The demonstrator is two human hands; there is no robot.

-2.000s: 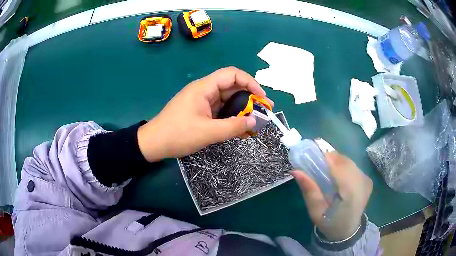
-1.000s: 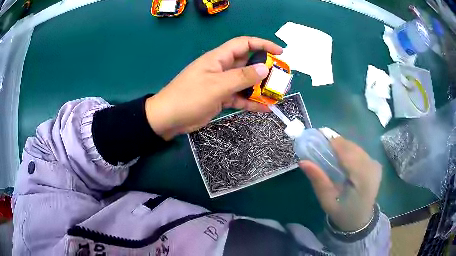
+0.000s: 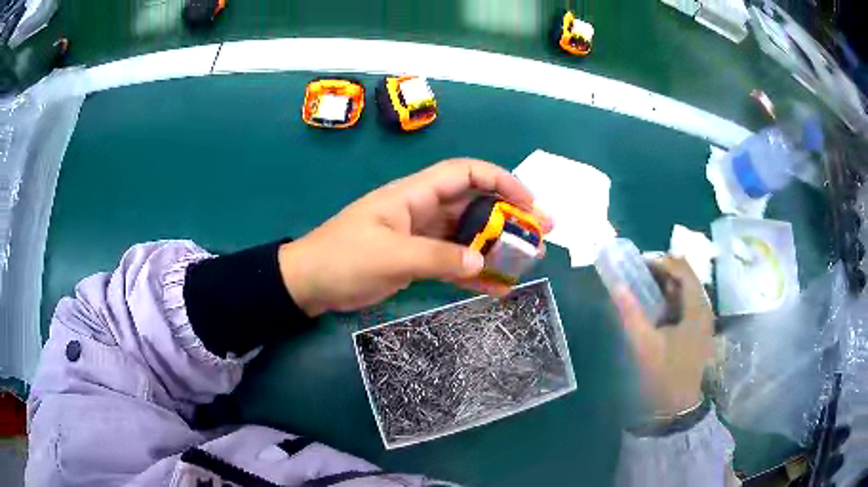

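Note:
My left hand (image 3: 390, 238) holds a black-and-orange unit (image 3: 497, 238) between thumb and fingers, its open orange side with a light block facing right. The unit is above the far edge of the pin box (image 3: 466, 361), a white-edged tray full of thin metal pins. My right hand (image 3: 666, 342) is blurred and holds the translucent squeeze bottle (image 3: 630, 274) to the right of the unit, apart from it. The bottle's nozzle cannot be made out. A white paper sheet (image 3: 571, 195) lies behind, partly hidden by the left fingertips and the bottle.
Two similar units (image 3: 333, 105) sit on the mat ahead. Beyond the white rail (image 3: 381, 57) are another unit (image 3: 575, 34) and a dark one. At right are a water bottle (image 3: 761, 164), tissue (image 3: 693, 249), a white box (image 3: 755, 266) with a ring, and a plastic bag (image 3: 785, 352).
The squeeze bottle has moved away from the unit, up and to the right. The view has shifted, so the rail and units beyond it now show. The left hand still holds the unit.

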